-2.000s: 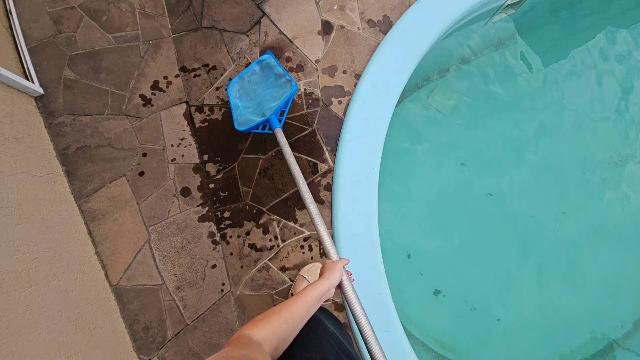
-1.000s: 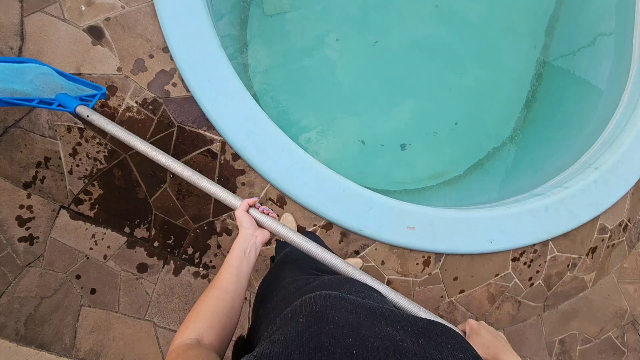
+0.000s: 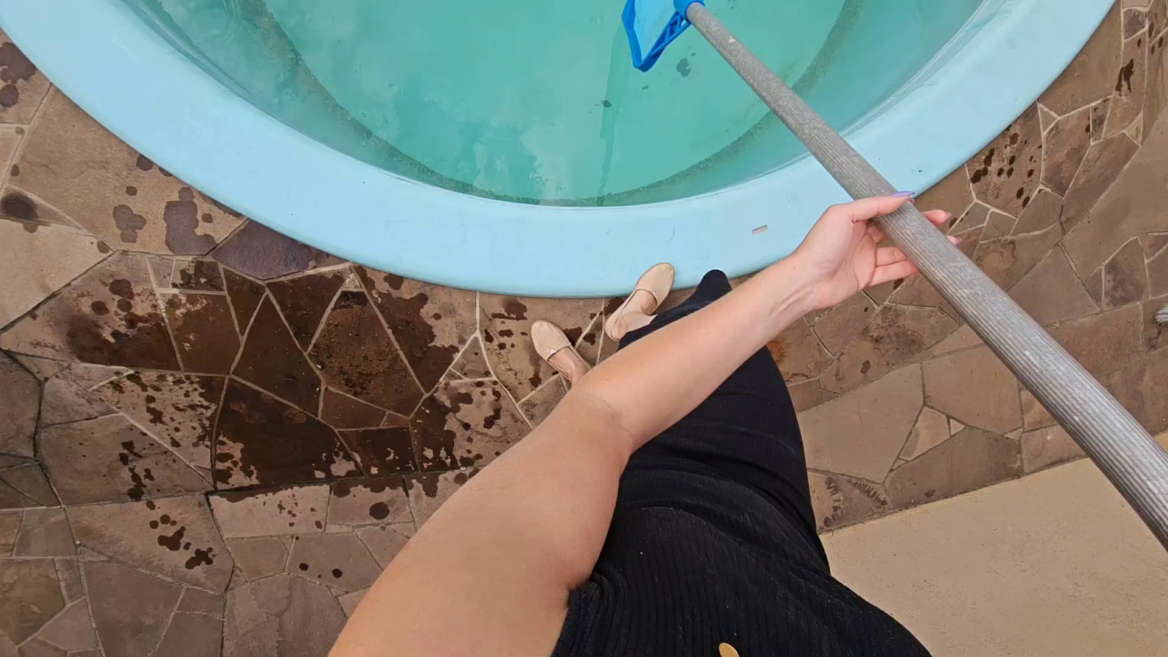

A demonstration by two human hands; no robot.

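My left hand [image 3: 862, 248] reaches across my body and holds a long grey ribbed pole [image 3: 1013, 351], thumb on top and fingers beneath. The pole slants from the right edge up over the pool rim. At its far end a blue pool skimmer net [image 3: 655, 27] hangs over the greenish water, partly cut off by the top edge. The pole's near end lies outside the frame. My right hand is out of view.
The light blue rim [image 3: 456, 242] of the round pool [image 3: 511, 100] curves across in front of my beige shoes [image 3: 641, 299]. Around it lies irregular stone paving [image 3: 301, 547] with wet patches [image 3: 274, 401]. A beige surface [image 3: 1013, 557] is at the lower right.
The skimmer net has moved from above the paving to over the pool. My right hand, seen at the pole's near end one second ago, has left the view. The view has turned a lot.
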